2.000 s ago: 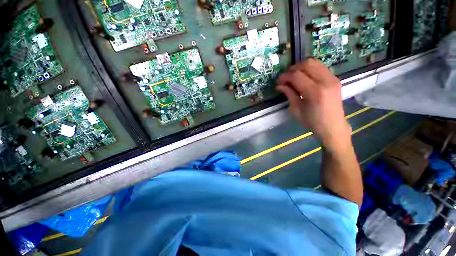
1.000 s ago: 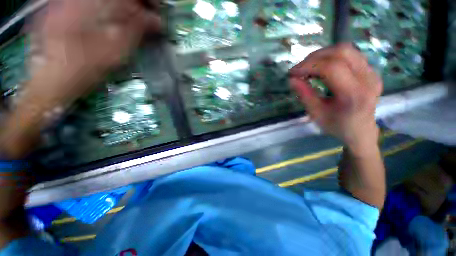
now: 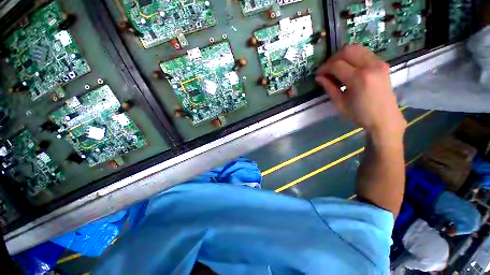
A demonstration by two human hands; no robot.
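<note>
Green circuit boards [image 3: 207,86] lie in a grey-green carrier pallet [image 3: 255,107], with small brown clips around them. Another board [image 3: 287,53] has a pale tilted square near its middle. My right hand [image 3: 359,86] is bare and hovers by the pallet's front edge, just right of that board. Its thumb and fingertips are brought close together. A small bright white spot shows at the fingers; I cannot tell whether it is a held part or light. My left hand is out of the picture.
Black frame bars [image 3: 137,80] separate the pallets. A silver metal rail [image 3: 215,149] runs along their near side, close to my blue smock [image 3: 258,225]. Yellow lines mark the dark floor. Blue and grey clothing or covers [image 3: 424,244] show at lower right.
My left hand, blurred over the left boards a second ago, has left the picture. My right hand is slightly further left and higher in view. The blurred boards are now sharp.
</note>
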